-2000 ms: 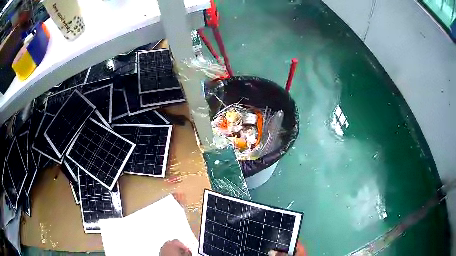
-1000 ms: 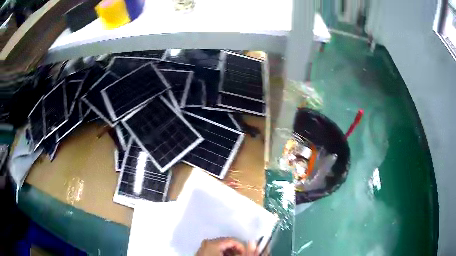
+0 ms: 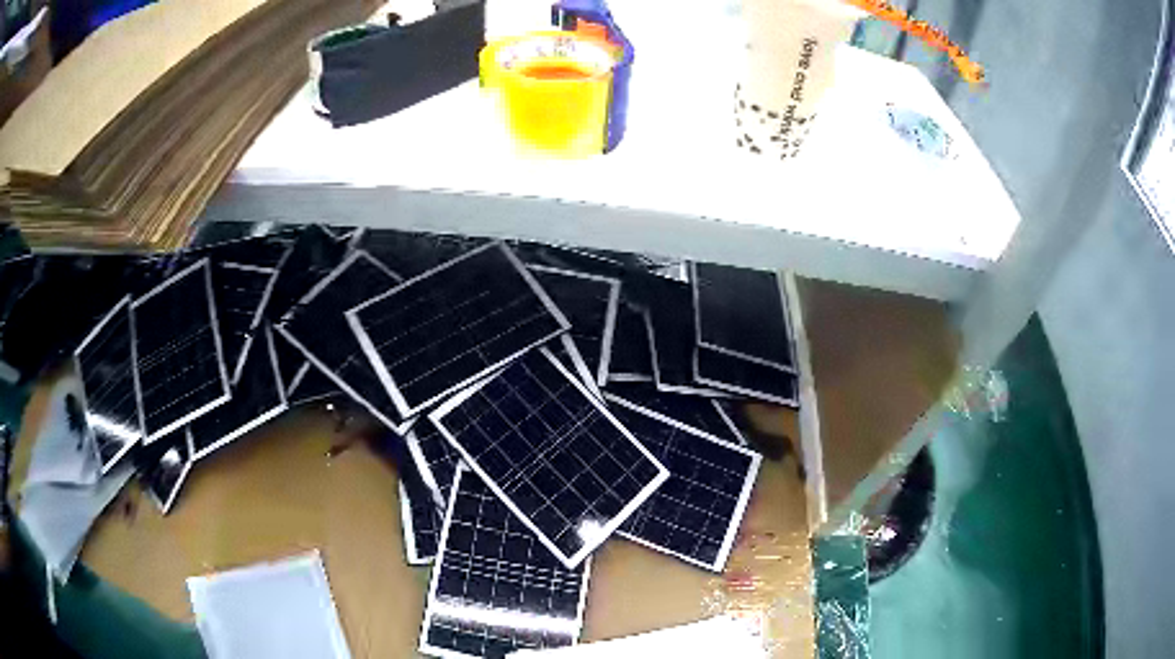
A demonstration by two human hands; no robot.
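Solar panels (image 3: pixel 548 457) lie heaped and overlapping on brown cardboard (image 3: pixel 271 496) on the bench, faces up, black with thin white grid lines and pale borders. A white sheet (image 3: pixel 268 612) lies at the front left of the cardboard. Another white sheet (image 3: pixel 696 640) is cut off by the bottom edge, right of the middle. More pale sheets (image 3: pixel 58 515) lie at the bench's left edge. Neither my left hand nor my right hand shows in the picture.
A white shelf (image 3: pixel 889 193) spans above the heap, with a thick cardboard stack (image 3: pixel 168 116), a black pouch (image 3: pixel 400 64), a yellow tape roll (image 3: pixel 554 103), a blue roll (image 3: pixel 622 90) and a cup (image 3: pixel 786 90). The dark bin (image 3: pixel 902 515) shows partly at right.
The view has swung left and up towards the shelf. A hand and the white sheets seen at the bottom a second ago have mostly left view. The panel held two seconds ago is no longer seen.
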